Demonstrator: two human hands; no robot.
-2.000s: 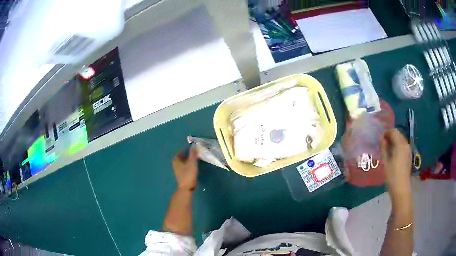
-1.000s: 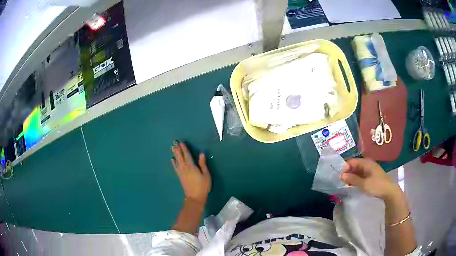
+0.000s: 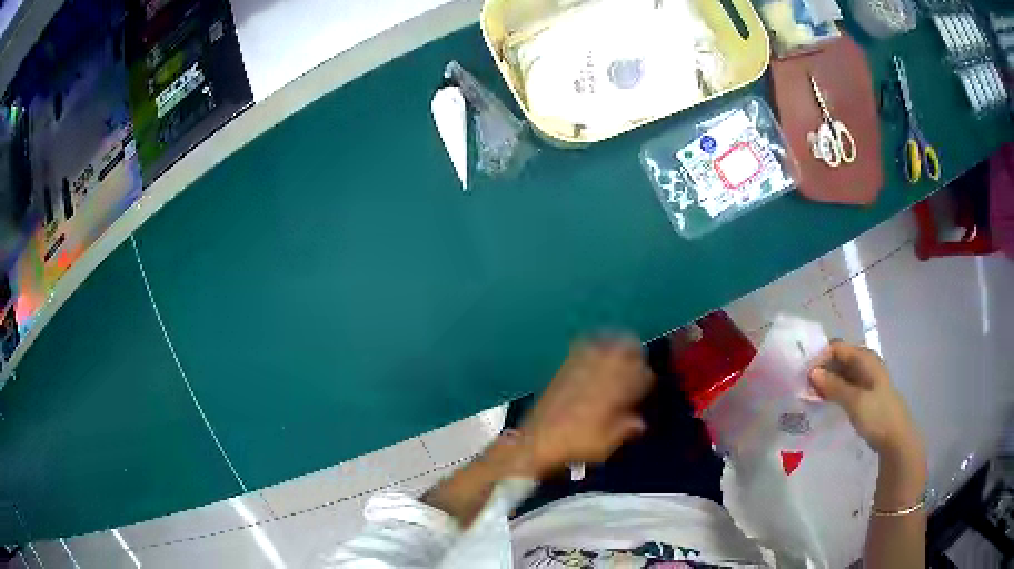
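My right hand (image 3: 862,389) pinches a thin, crumpled clear plastic bag (image 3: 792,345) off the bench's front edge, beside my lap. My left hand (image 3: 595,395) is blurred, over the front edge near my lap; I cannot tell its finger state. The yellow basket (image 3: 595,133) with a white cloth pile (image 3: 612,67) stands at the back of the green bench. A clear tray (image 3: 692,222) with a printed card (image 3: 723,165) lies in front of it. White-handled scissors (image 3: 832,139) lie on the brown-red lid (image 3: 839,183).
The green bench (image 3: 334,278) runs across the view. Blue-grey and yellow scissors (image 3: 916,145), a round clear tub (image 3: 884,13) and a yellow, white and blue pack (image 3: 798,25) lie right. A white pointed item (image 3: 450,128) with clear plastic lies left. Red stools (image 3: 717,361) stand by the front edge.
My left hand has lifted off the bench and moved right toward my lap. My right hand has carried the clear bag from over the bench to beyond its front edge. The view has shifted down.
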